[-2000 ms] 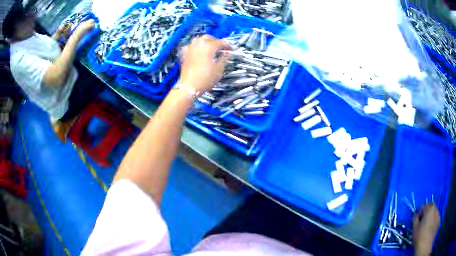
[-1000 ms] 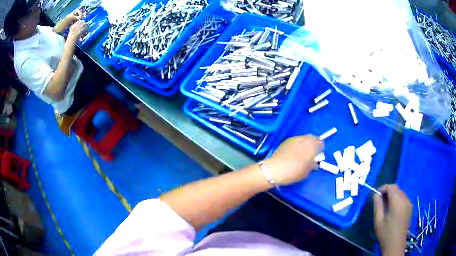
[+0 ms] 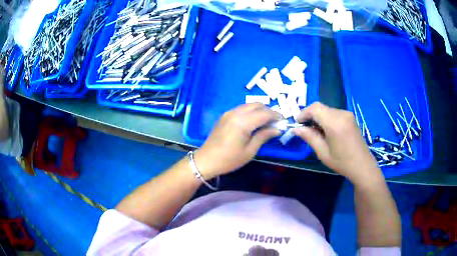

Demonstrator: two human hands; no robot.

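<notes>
My left hand (image 3: 239,134) is over the front of the middle blue tray (image 3: 220,75), its fingertips shut on a small white sleeve (image 3: 281,124). My right hand (image 3: 334,136) meets it there, fingertips closed on a thin rod (image 3: 296,125) whose end is at the sleeve. Whether the rod is inside the sleeve is too small to tell. More white sleeves (image 3: 273,82) lie in a loose pile in the tray just behind my hands. Two narrow tubes (image 3: 224,41) lie at its back left. Thin rods with dark ends (image 3: 401,122) lie in the right blue tray (image 3: 383,65).
Stacked blue trays heaped with silver tubes (image 3: 143,45) stand at left, with trays of thin rods (image 3: 52,42) beyond. A clear bag (image 3: 270,22) with white sleeves lies behind. Another filled tray (image 3: 408,20) is back right. A red stool (image 3: 56,147) and part of a person (image 3: 9,125) are left.
My left hand has gone from the silver tube heap to the middle tray. My right hand has left the right tray and come to meet it. The view has turned right.
</notes>
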